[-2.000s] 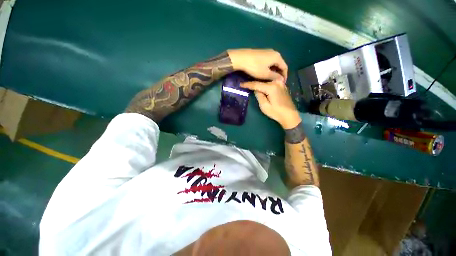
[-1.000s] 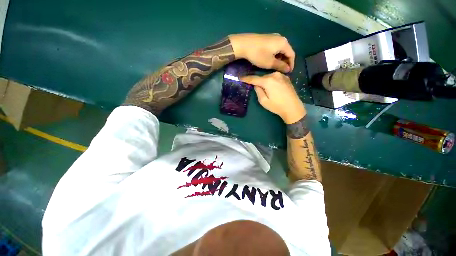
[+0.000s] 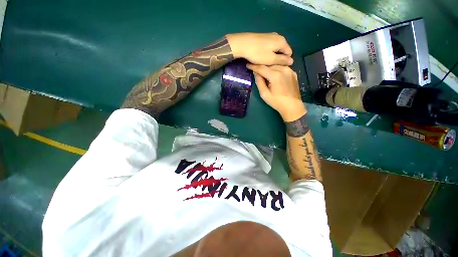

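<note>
A dark smartphone (image 3: 235, 95) with a bright light streak across its screen lies on the green bench. My left hand (image 3: 261, 49) rests beyond its top end, fingers curled, palm side hidden. My right hand (image 3: 280, 89) is just right of the phone, with a fingertip at the phone's upper right corner. Its other fingers are bent, close to or touching my left fingers. I cannot tell whether either hand holds something small. A black power screwdriver (image 3: 396, 100) with a tan wrapped grip hangs at the right, its tip end in front of the white-grey screw feeder (image 3: 370, 56).
A red and gold can (image 3: 424, 135) lies on its side at the right, near a thin pale rod (image 3: 372, 119). A whitish strip (image 3: 341, 14) runs along the bench's back. Brown cartons (image 3: 374, 208) stand below the bench edge at both sides.
The screwdriver has swung lower in view, showing more of the feeder. My right pointing finger has moved from the phone screen up to its upper right corner. My left hand has barely moved.
</note>
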